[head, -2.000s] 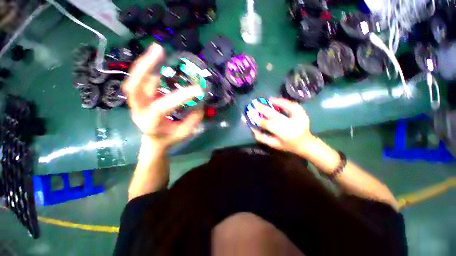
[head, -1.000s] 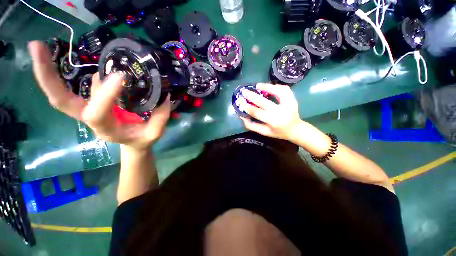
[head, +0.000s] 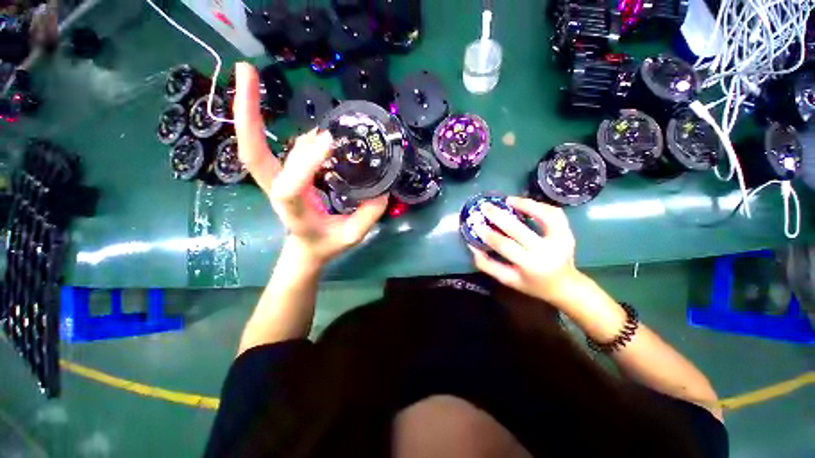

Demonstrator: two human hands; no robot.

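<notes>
My left hand holds up a black cylindrical unit with its round, unlit, clear face towards the camera, index finger raised. My right hand has its fingers over the face of another unit that glows blue-white at the bench's front edge. A unit with a magenta ring stands between and beyond the hands. Unlit units stand in a row to the right. Part of the left unit's body is hidden by its own face and my hand.
A white cable runs beside small grey-faced units at left. A clear bottle stands mid-bench. Tangled white cables lie at far right. A dark slatted rack is at far left. Blue stools show below.
The unit in my left hand glowed green two seconds ago and is now unlit. It looked larger and nearer one second ago. My right hand stays on its unit; the camera view has shifted.
</notes>
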